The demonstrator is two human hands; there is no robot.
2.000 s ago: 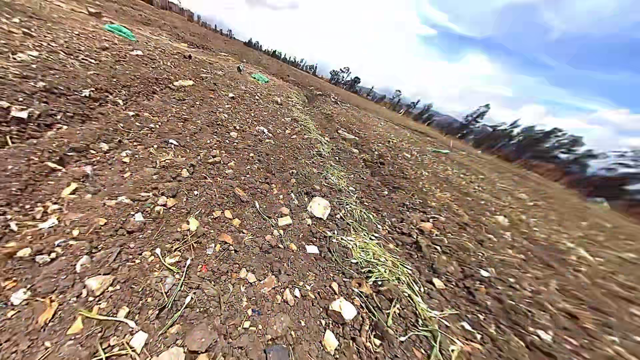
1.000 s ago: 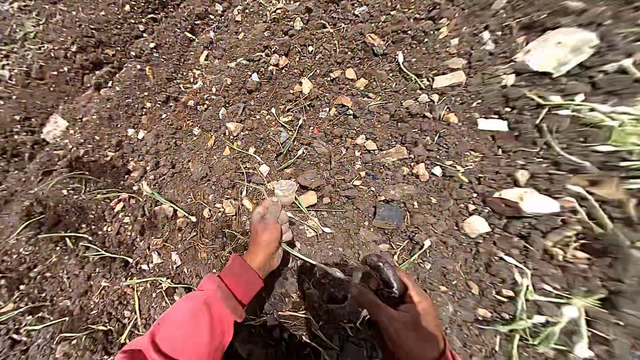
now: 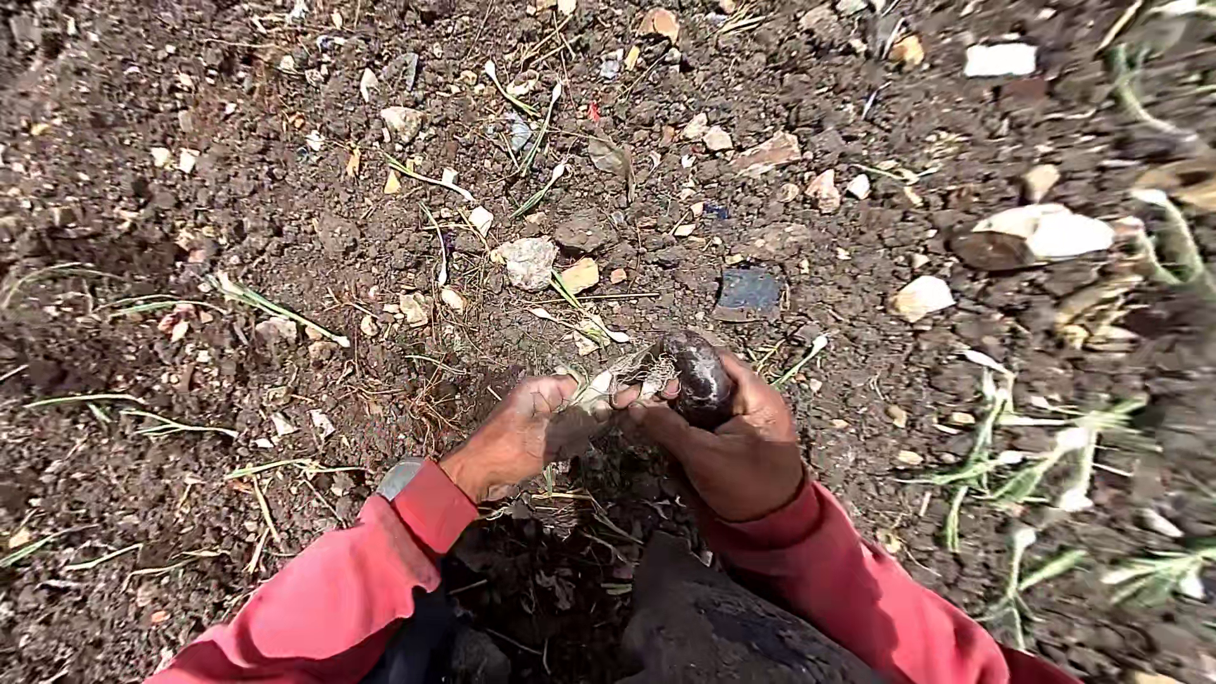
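Low in the middle of the head view, my left hand [image 3: 518, 432] and my right hand [image 3: 741, 446] meet over the soil. Pinched in the left fingers is a small pale bulb plant [image 3: 598, 388], like an onion seedling, with its roots toward the right hand. The right hand grips a dark, rounded, smooth object [image 3: 701, 378], perhaps a stone, and its thumb and fingertips touch the roots. Small white-bulbed seedlings [image 3: 275, 306] lie on the soil around the hands.
Brown, clumpy soil [image 3: 313, 228] spreads all around, strewn with stones. A pale stone [image 3: 527, 262] and a dark flat piece [image 3: 749, 291] lie beyond the hands. More seedlings [image 3: 1073, 442] lie at the right. A dark-clothed leg [image 3: 731, 617] is at the bottom.
The view has tipped down from the open field to the ground at my feet. Since one second ago, my hands have come together at the bulb plant.
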